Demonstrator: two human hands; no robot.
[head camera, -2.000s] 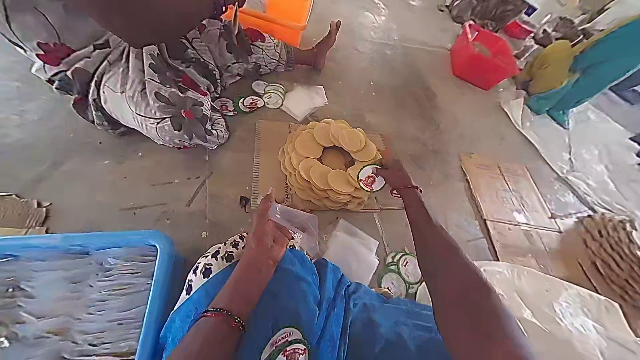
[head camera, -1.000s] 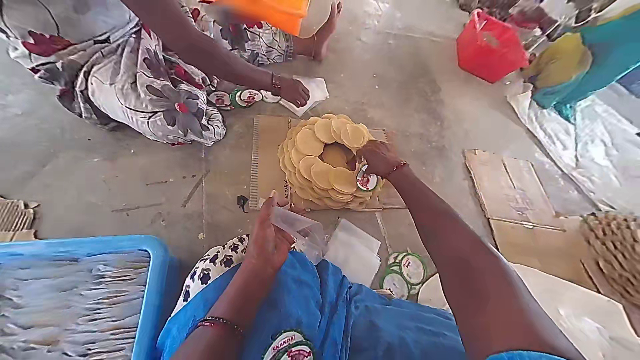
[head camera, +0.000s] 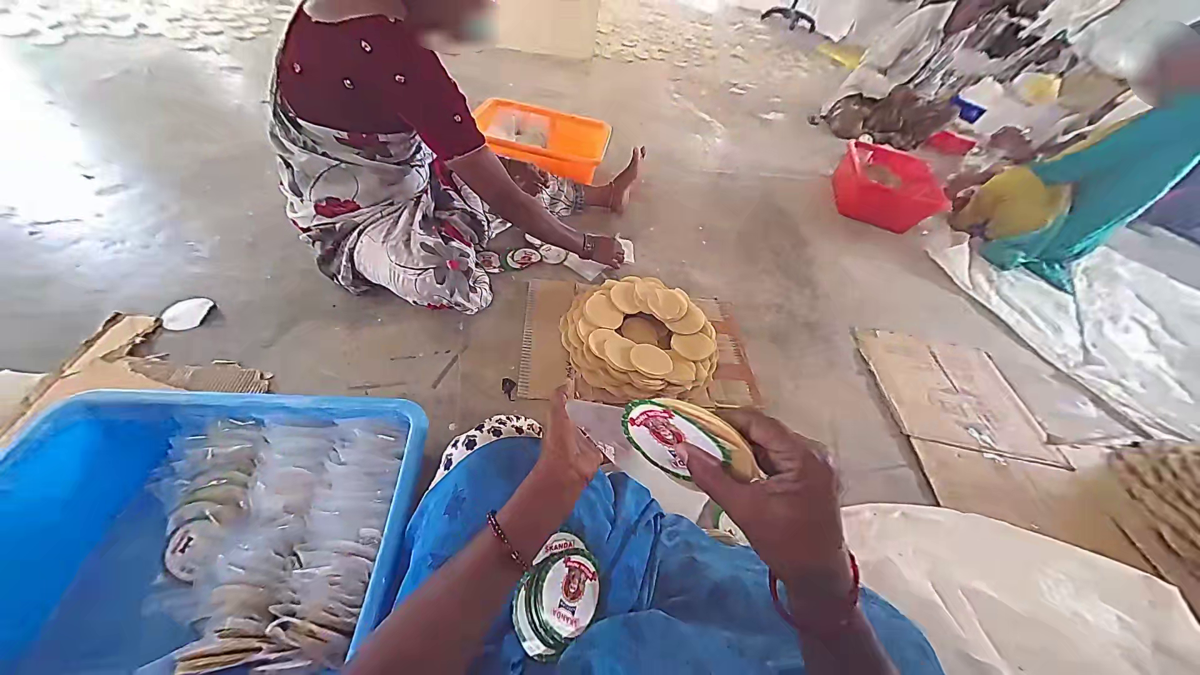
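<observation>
My right hand grips a small stack of thin round discs with a printed round label on its near face. Close on its left, my left hand holds a clear plastic bag, its fingers pointing up. Beyond both hands, a ring-shaped pile of tan discs sits on flat cardboard. More printed round labels lie stacked on the blue cloth over my lap.
At the left stands a blue crate holding rows of bagged discs. A co-worker sits ahead beside an orange tub. Farther right are a red tub and another person. Cardboard and pale sheeting lie at the right.
My right hand has come back from the pile towards my left hand, with discs and a label in it. The view has tilted up.
</observation>
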